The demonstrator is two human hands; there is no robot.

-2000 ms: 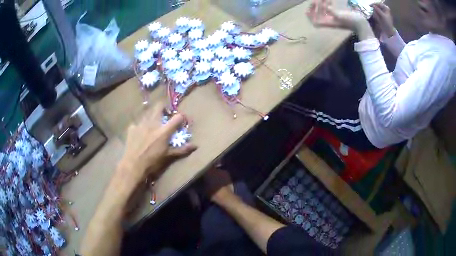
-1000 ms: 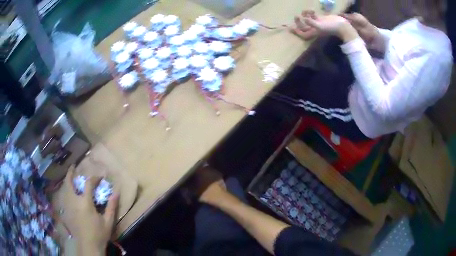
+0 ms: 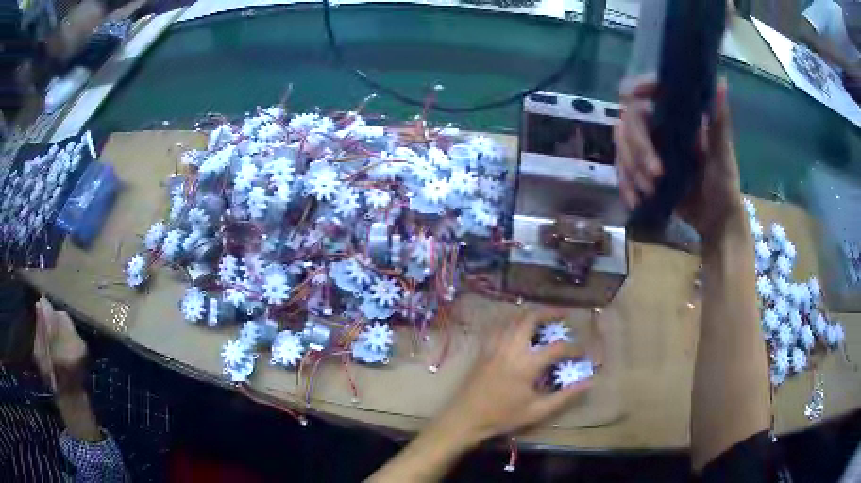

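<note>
My left hand [image 3: 505, 377] is low at the bench front, its fingers around two small motors with white star wheels facing up, one motor [image 3: 553, 332] above the other motor [image 3: 570, 374]. They are on the cardboard work mat [image 3: 604, 401]. My right hand [image 3: 694, 165] is raised at the upper right, gripping the thick black electric screwdriver [image 3: 682, 104], its lower end over the right side of the silver screw feeder [image 3: 568, 269]. The driver's tip cannot be made out.
A large motor pile [image 3: 330, 217] with tangled leads lies left of the feeder. A smaller motor group [image 3: 788, 302] lies right of my right forearm. A blue box [image 3: 87, 203] stands far left. Another person's hand [image 3: 59, 344] is at the left edge. A black cable [image 3: 453, 106] loops behind.
The view has swung left to the large pile. My left hand brought motors from the right group to the mat. My right hand, earlier low and partly hidden, is now raised on the screwdriver.
</note>
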